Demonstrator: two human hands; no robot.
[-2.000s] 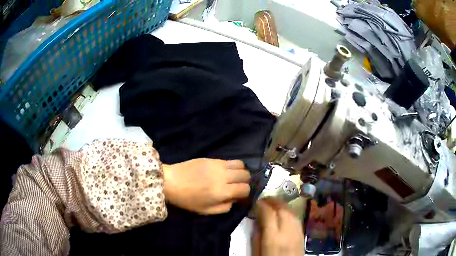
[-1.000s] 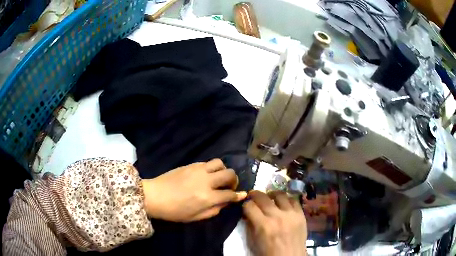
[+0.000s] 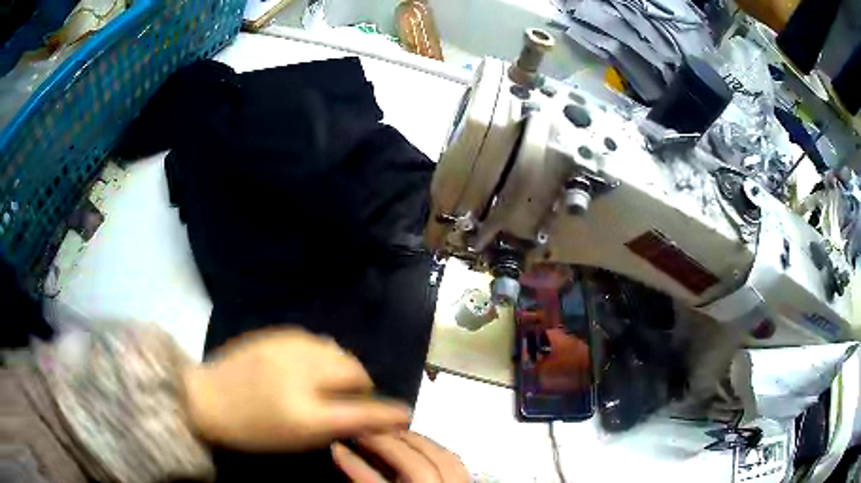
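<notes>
A black garment panel (image 3: 312, 208) lies on the white sewing table, its right edge running under the needle area of the cream-white sewing machine (image 3: 604, 198). My left hand (image 3: 293, 391) is over the lower part of the cloth, blurred, fingers pointing right. My right hand (image 3: 406, 460) is at the bottom edge, partly cut off, its fingers close to my left fingertips at the cloth's right edge. Whether either hand pinches the cloth is hidden by blur and overlap. The needle plate and bed (image 3: 472, 344) show right of the cloth.
A blue perforated basket (image 3: 104, 104) stands at the upper left. A smartphone (image 3: 555, 344) with a lit reddish screen lies under the machine arm, beside a shiny dark bundle (image 3: 633, 349). Grey cloth pieces (image 3: 642, 42) lie behind the machine. A dark sleeve shows at the upper right.
Both hands have moved down, away from the needle, along the cloth's right edge. The machine and table have shifted left and up in view. More of the bed and smartphone now shows.
</notes>
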